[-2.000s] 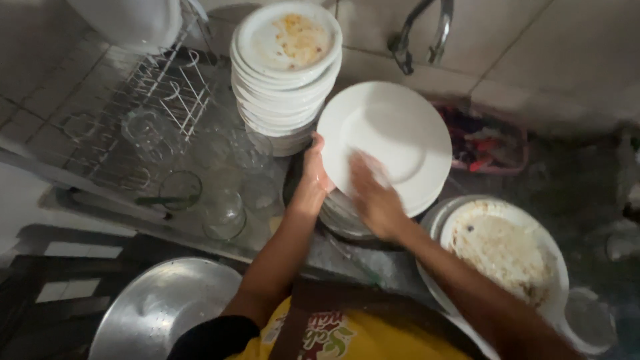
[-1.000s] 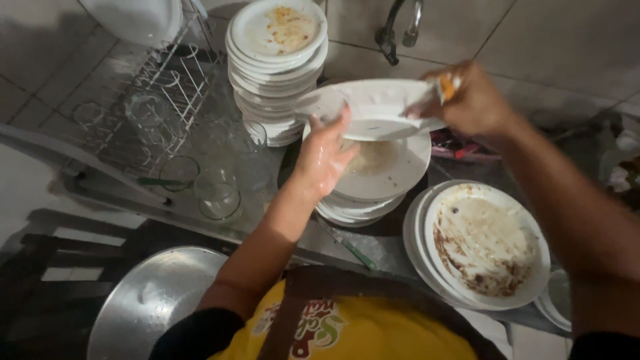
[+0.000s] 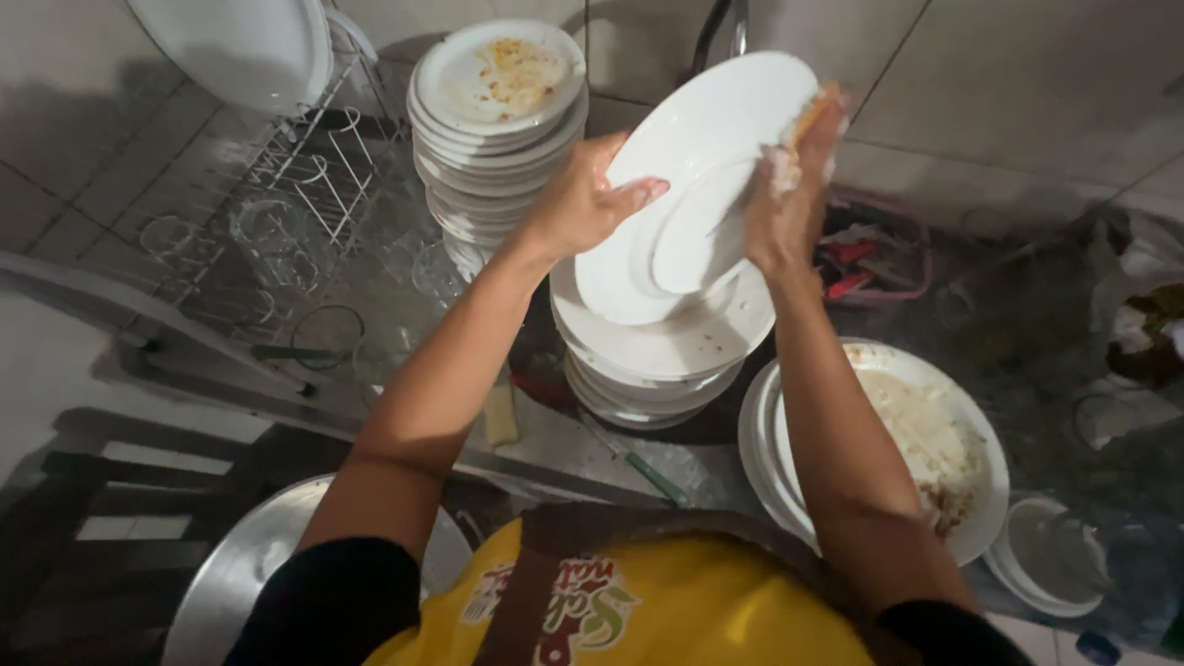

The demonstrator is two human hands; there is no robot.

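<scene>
A white plate is held tilted above a stack of white plates. My left hand grips its left rim, thumb on the upper face. On its right side my right hand presses an orange sponge to the rim, with suds on the fingers. Behind my left hand rises a tall stack of plates, food smears on the topmost one. Under my right forearm lies another plate stack with food scraps on top.
A faucet is on the tiled wall. At left stand a wire dish rack and drinking glasses. A pink basket holds red-handled things. A green-handled utensil lies near the front edge, above a metal basin.
The held plate has gone from nearly level to steeply tilted, its face showing. My right hand has moved down along its rim. Two seconds ago the right hand was over the plate's face.
</scene>
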